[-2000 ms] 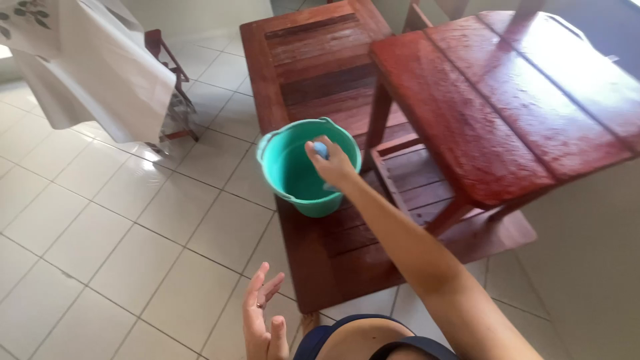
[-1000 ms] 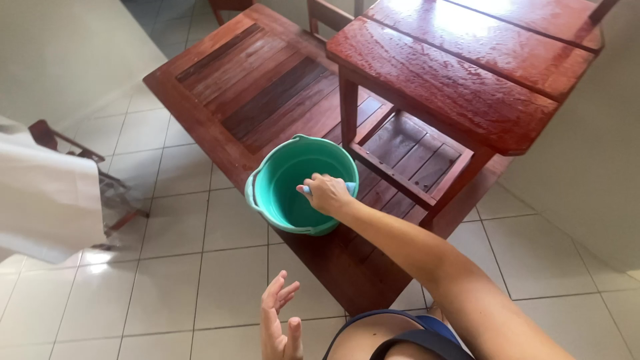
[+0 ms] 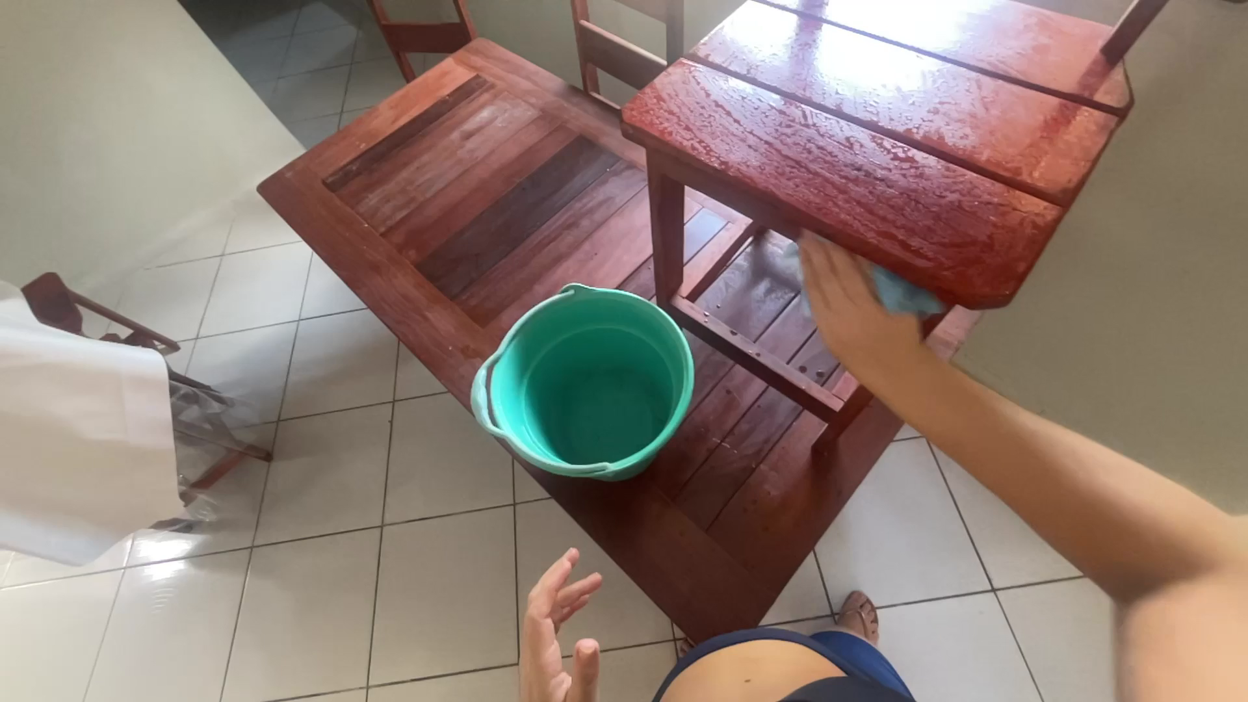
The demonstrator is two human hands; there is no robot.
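My right hand [image 3: 858, 307] presses a light blue cloth [image 3: 902, 291] against the front edge of a wooden chair's seat [image 3: 858, 146]; part of the cloth is hidden behind the hand. Wet streaks and droplets cover the seat. The chair stands on a reddish wooden table [image 3: 390, 253]. Left of the chair, a green plastic bucket [image 3: 585, 385] sits at the table's edge, its handle lowered along the rim. My left hand [image 3: 561, 629] is raised below the bucket, fingers apart, holding nothing.
Other wooden chairs [image 3: 624, 58] stand behind the table. At the left, a white cloth [image 3: 88, 429] hangs beside a dark reddish wooden frame [image 3: 58, 302]. Pale tiles [image 3: 448, 575] cover the floor, and a wall [image 3: 1141, 322] rises at the right.
My right hand has moved from over the bucket, with the blue cloth, to the chair seat's front edge. My left hand stays raised and apart from things. The view has turned.
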